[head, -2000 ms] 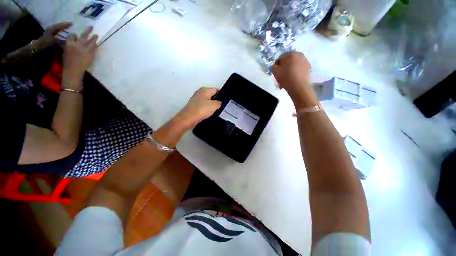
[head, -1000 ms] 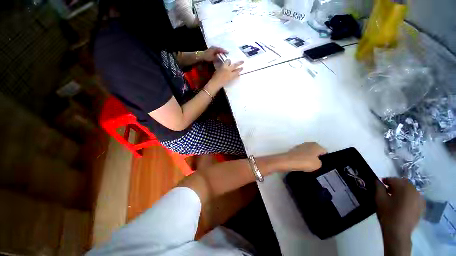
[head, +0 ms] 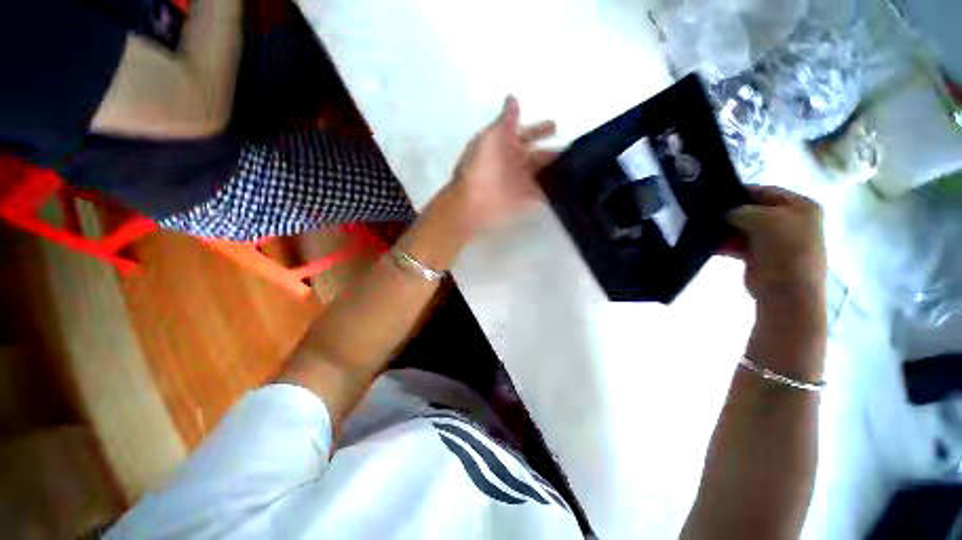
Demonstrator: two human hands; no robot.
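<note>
A black insert tray [head: 591,174] is above the white table [head: 527,338] in front of me. A white leaflet [head: 656,193] lies in its middle, partly under a dark shape. A small looped cable [head: 680,158] sits in the tray beside the leaflet. My right hand [head: 775,237] grips the tray's right edge. My left hand [head: 501,174] is open with fingers spread, close to the tray's left corner; the blur hides whether a finger touches it.
A cable pile [head: 747,121] and clear plastic bags [head: 833,74] lie at the far side, with a cream round item [head: 863,148] beside them. A person in checked cloth [head: 301,185] sits at my left, by a red stool [head: 79,227]. A dark object [head: 934,378] is at the far right.
The tray has been lifted and turned in my right hand. My left hand has let go of it and opened. The view has swung back towards the right.
</note>
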